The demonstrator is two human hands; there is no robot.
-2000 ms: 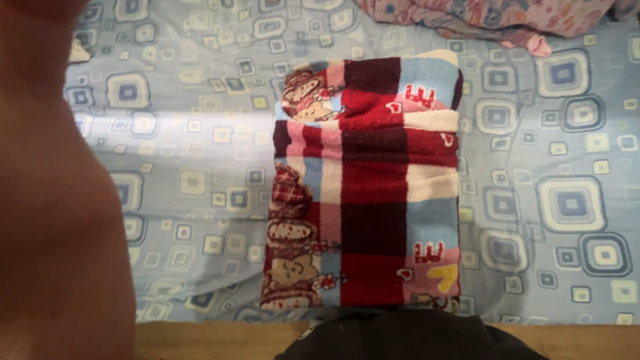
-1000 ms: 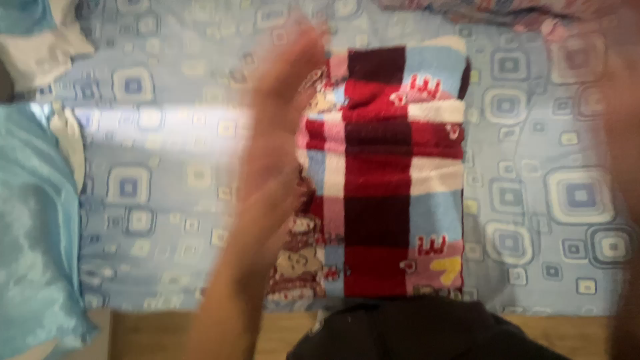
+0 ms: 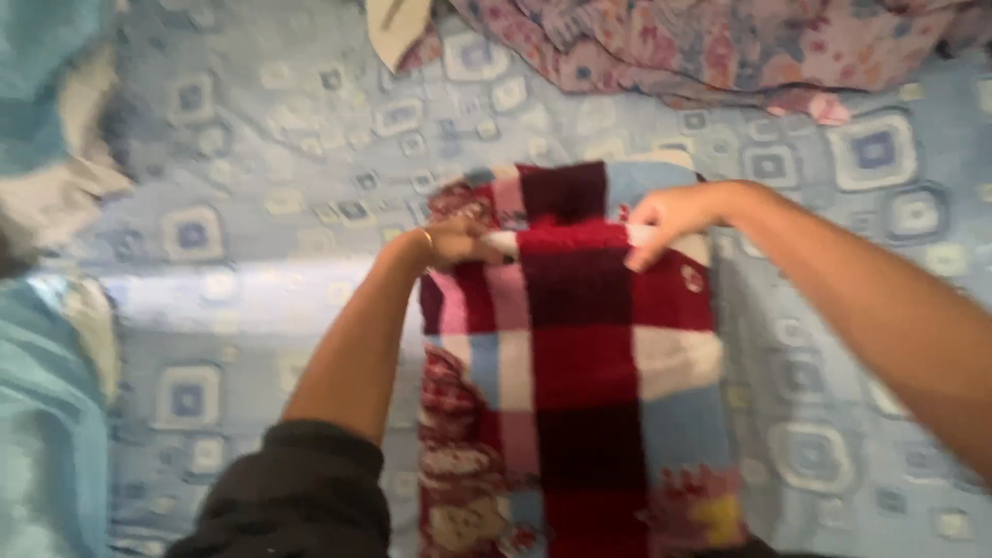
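A folded plaid towel-like cloth (image 3: 589, 364) in red, maroon, white, pink and blue lies on a patterned blue sheet (image 3: 256, 325). My left hand (image 3: 463, 242), with a thin bracelet at the wrist, grips a raised fold across the cloth's upper part. My right hand (image 3: 670, 221) pinches the same fold farther right, thumb and fingers around its white part. Between the two hands the fold runs as a red ridge. Cartoon figures run down the cloth's left side.
Floral pink fabric (image 3: 697, 46) lies bunched along the top. At the left edge are a shiny light blue cloth (image 3: 50, 418) and a teal and white cloth (image 3: 46, 186). A cream pointed piece (image 3: 397, 31) sticks in at the top.
Both hands, raised and blurred a second ago, are now down on the plaid cloth and hold a fold of it. The view has shifted.
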